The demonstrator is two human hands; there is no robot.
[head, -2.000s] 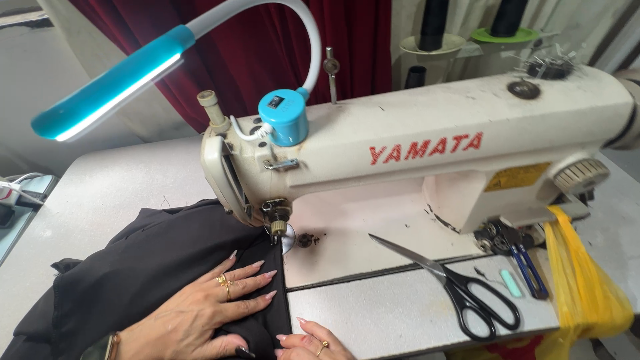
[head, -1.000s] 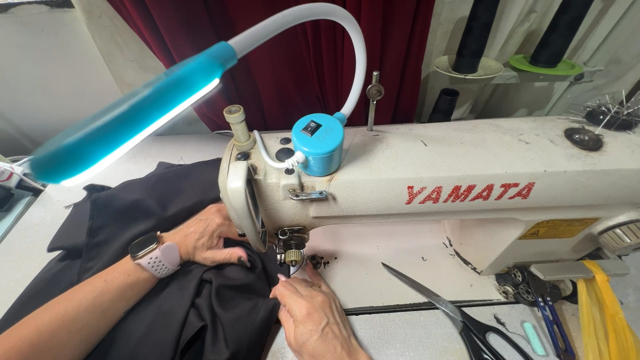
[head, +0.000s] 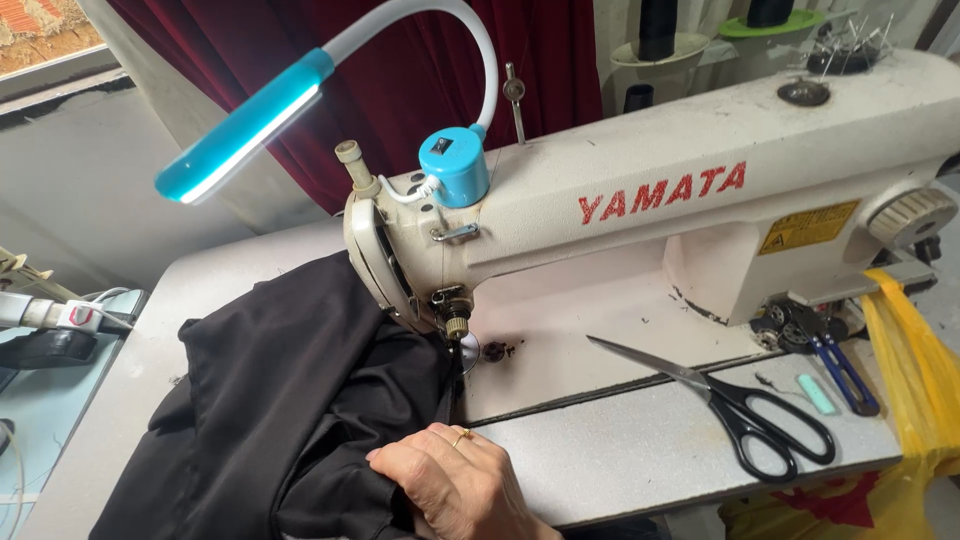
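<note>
Black fabric (head: 247,382) lies in loose folds on the left of the sewing table, its right edge running up to the needle area of a white Yamata sewing machine (head: 540,232). My right hand (head: 457,480), with a ring on one finger, grips the near edge of this fabric between thumb and fingers, below the needle clamp and presser area (head: 456,326). The needle tip and presser foot cannot be made out clearly. My left hand is out of view.
Black-handled scissors (head: 750,420) lie partly open on the right, beside blue thread snips (head: 844,371), a small mint-green piece (head: 816,394) and metal bobbins (head: 780,326). A yellow plastic bag (head: 911,360) hangs at the right edge. A lit blue lamp (head: 247,127) arches over the machine.
My left hand, on the fabric behind the needle a second ago, has left the view. My right hand has moved from beside the needle toward the table's near edge.
</note>
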